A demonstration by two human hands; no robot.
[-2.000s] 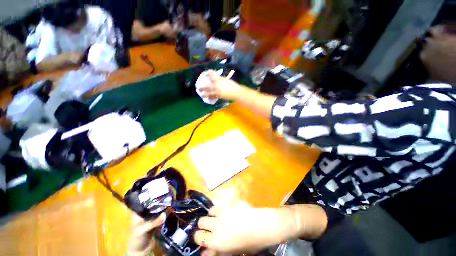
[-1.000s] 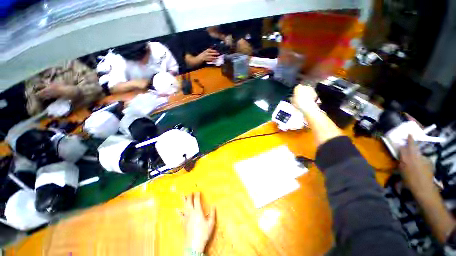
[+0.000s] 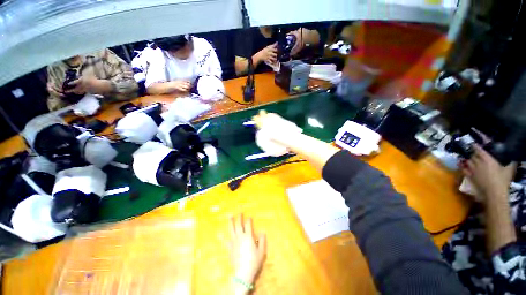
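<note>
My right hand [image 3: 291, 140] reaches over the green strip and is closed on a white camera [image 3: 273, 133]. Glare blurs the border between hand and shell. White antennas stick out on its left side, and a black pigtail cable [image 3: 259, 173] lies below it. My left hand [image 3: 248, 250] lies open and empty on the yellow bench, fingers spread. Another white camera with a dark square panel [image 3: 359, 138] stands to the right of my right hand.
Black and white unfinished cameras [image 3: 78, 196] are heaped at left. White paper sheets [image 3: 319, 210] lie mid-bench, a clear ribbed tray [image 3: 124, 256] at lower left. Black boxes stand at right. A person's hands [image 3: 487, 170] work at right; several people sit across. A shelf [image 3: 144, 34] hangs overhead.
Both hands have left the black camera parts they held two seconds ago. My right hand has moved left from the panelled camera to the other white camera. The view has shifted.
</note>
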